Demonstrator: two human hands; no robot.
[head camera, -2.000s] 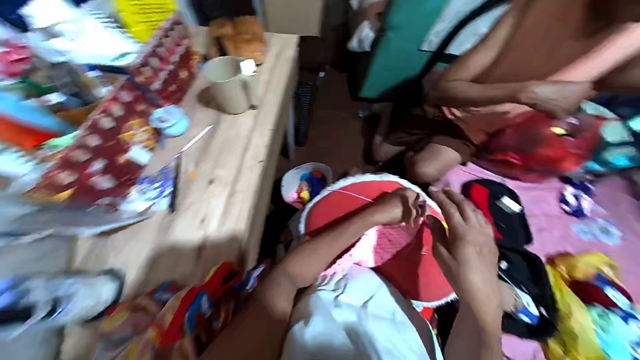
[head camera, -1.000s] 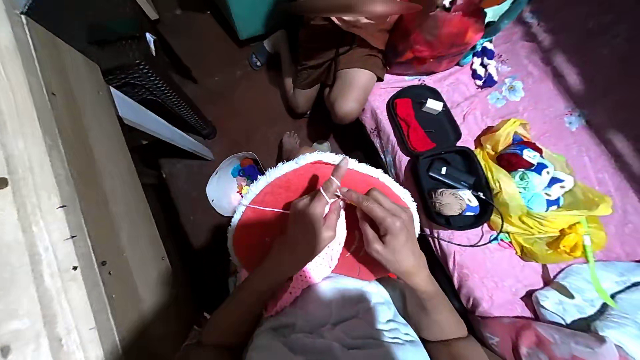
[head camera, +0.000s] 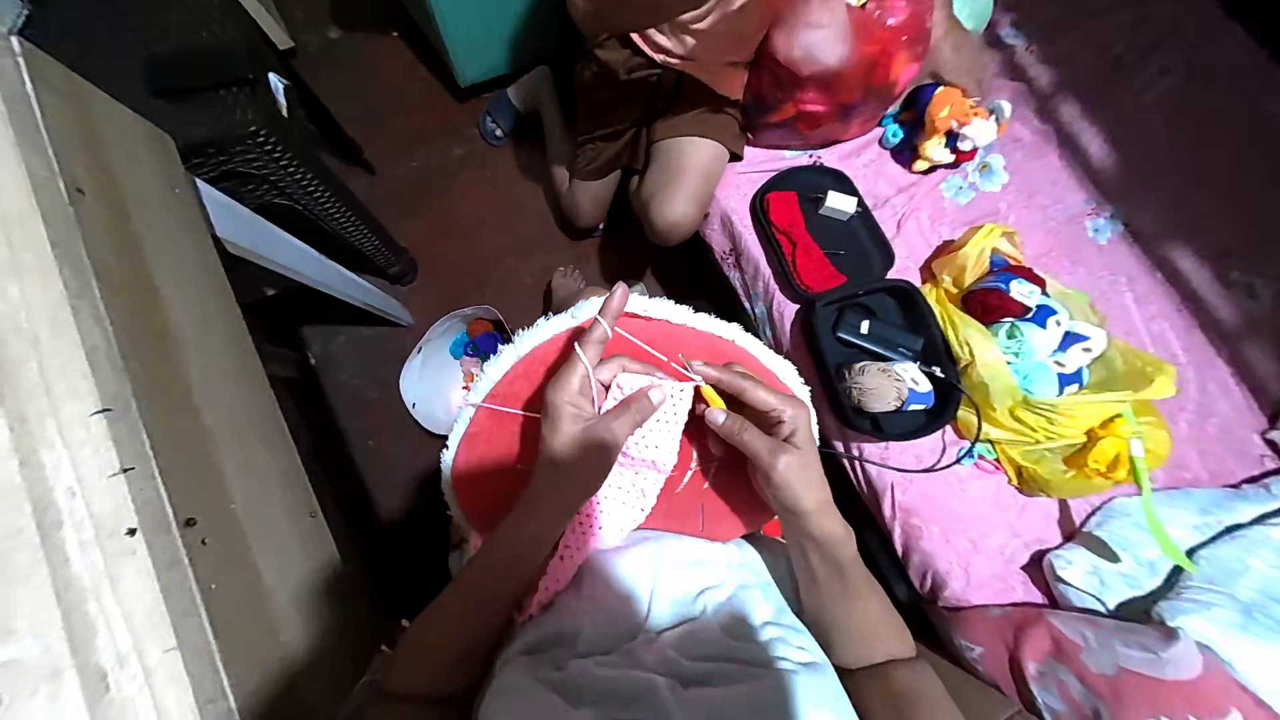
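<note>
My left hand (head camera: 590, 410) pinches the upper edge of a white and pink crocheted piece (head camera: 645, 455), with white yarn (head camera: 645, 345) looped around its raised index finger. In my right hand (head camera: 765, 420) is a crochet hook with a yellow handle (head camera: 712, 397); its tip meets the yarn at the piece's upper right corner. Beneath both hands lies a round red cushion with a fluffy white rim (head camera: 500, 465). A strand of yarn runs left from my left hand across the red surface. The pink end of the piece hangs down beside my left forearm.
A white tub (head camera: 425, 375) with coloured yarn stands left of the cushion. Wooden furniture (head camera: 150, 400) borders the far left. On the pink bedding (head camera: 1060, 230) lie an unzipped black case (head camera: 875, 425) and a yellow plastic bag (head camera: 1020, 450) of yarn. A person (head camera: 680, 130) sits ahead.
The view has swung away from the tabletop since the oldest frame. My hands have drawn closer together at the piece. A multicoloured bundle now lies near the other person's red bag.
</note>
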